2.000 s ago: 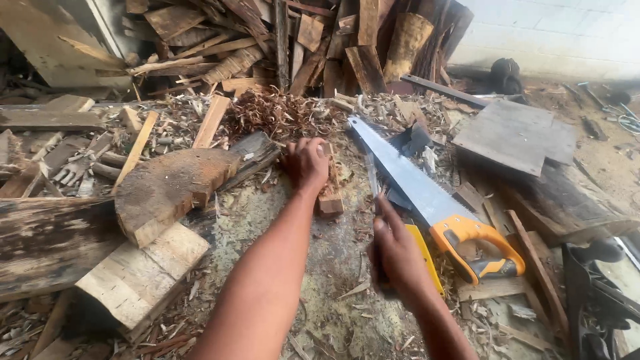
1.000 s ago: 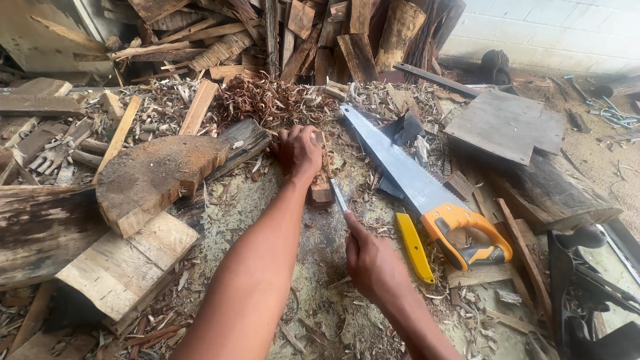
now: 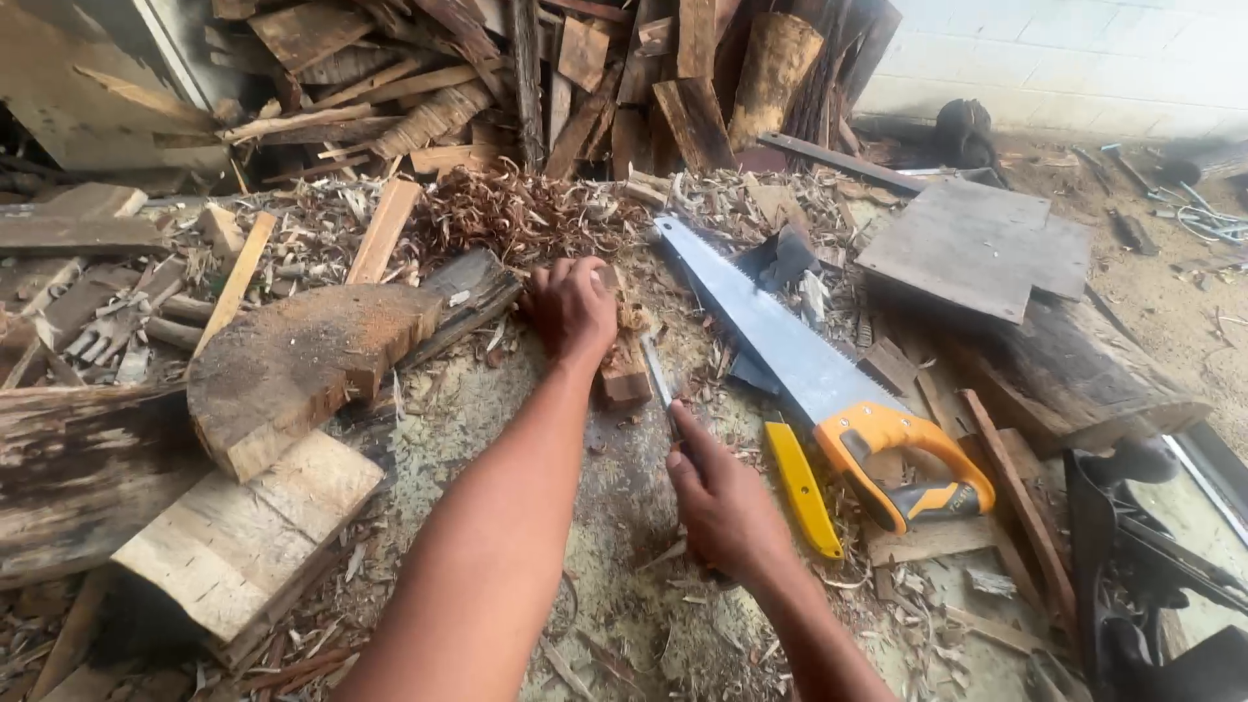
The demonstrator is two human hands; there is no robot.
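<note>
My left hand (image 3: 575,310) grips a small wooden block (image 3: 624,375) from its left side and holds it on the worktop. In my right hand (image 3: 717,487) is the dark handle of a chisel (image 3: 658,370), its metal blade lying along the block's right side, near a curl of wood. Whether the tip touches the wood is hard to tell. Right of the block lies a handsaw (image 3: 780,331) with an orange and black handle. A yellow utility knife (image 3: 804,490) rests between the saw handle and my right hand.
Reddish shavings (image 3: 526,210) are heaped beyond my left hand. A half-round wood slab (image 3: 302,356) and a squared block (image 3: 249,531) lie at left. At right are a flat grey board (image 3: 960,244), a log (image 3: 1082,366) and a black metal hand plane (image 3: 1102,546). Split wood is stacked behind.
Two seconds ago the chisel stood steeper and my right hand partly covered the yellow knife; the hand has since moved left, nearer the block. My left hand stays on the block.
</note>
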